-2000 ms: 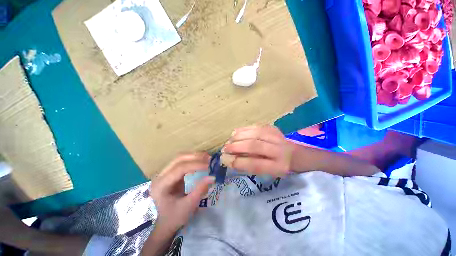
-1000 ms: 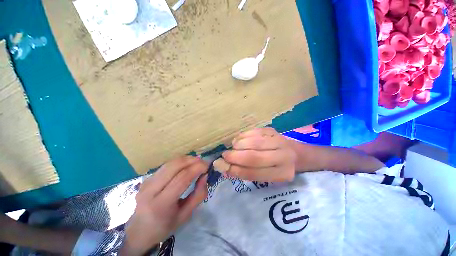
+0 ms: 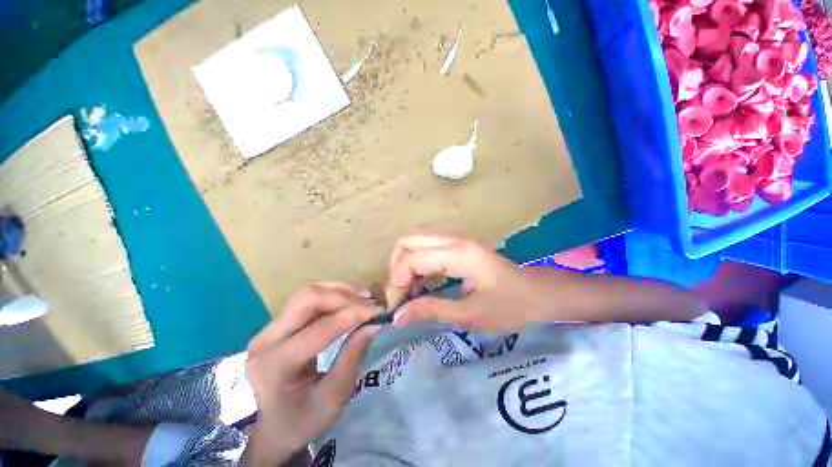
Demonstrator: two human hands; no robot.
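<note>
My left hand and my right hand meet at the near edge of the cardboard sheet. Both pinch a small dark-blue piece, mostly hidden by the fingers. A dark strip or loop shows by my right hand's fingers. A white glue bottle with a thin nozzle lies on the cardboard beyond my hands. A white round disc sits on a white square at the upper left of the sheet.
A blue bin heaped with red-pink cup-shaped pieces stands at right. Thin white tips lie on the cardboard. At left are a clear-whitish smear, another cardboard mat and another person's arm.
The view has shifted, so bench items sit lower in the picture. My right fingers have changed their hold and a dark strip shows beside them. A dark object now shows on the left mat.
</note>
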